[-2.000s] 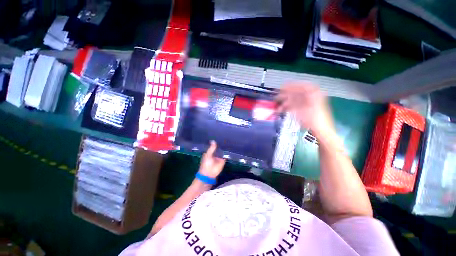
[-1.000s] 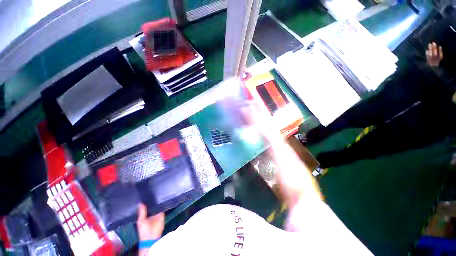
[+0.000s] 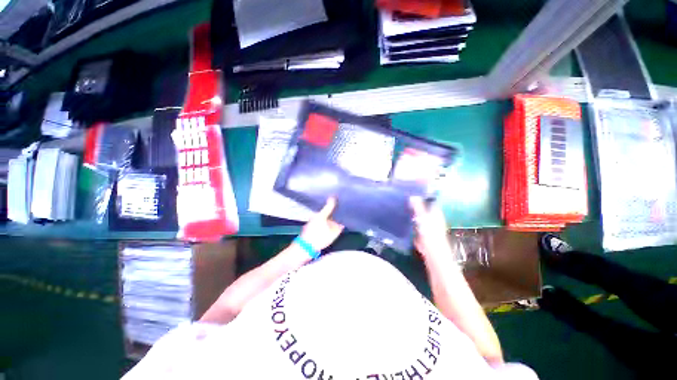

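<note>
A laptop bottom cover (image 3: pixel 326 182) is tilted above the bench in front of me, its dark inside with red patches facing up. My left hand (image 3: pixel 323 225) holds its near edge left of the middle. My right hand (image 3: pixel 428 223) holds it near its right near corner. The fingers under the cover are hidden. A silvery wrap (image 3: pixel 269 167) lies on the bench, partly under the cover's left side.
A red sheet with white labels (image 3: pixel 194 159) lies at left. A red bubble bag stack (image 3: pixel 545 159) and clear wrapped panels (image 3: pixel 640 171) are at right. A grey rail (image 3: pixel 438 90) runs behind. A carton of wrapped covers (image 3: pixel 211 278) stands below left. A person's legs show at lower right.
My right hand has come back from the red stack at right to the cover. The cover is now lifted and turned in both hands. The dark slotted part on the red stack has been replaced by a grey one.
</note>
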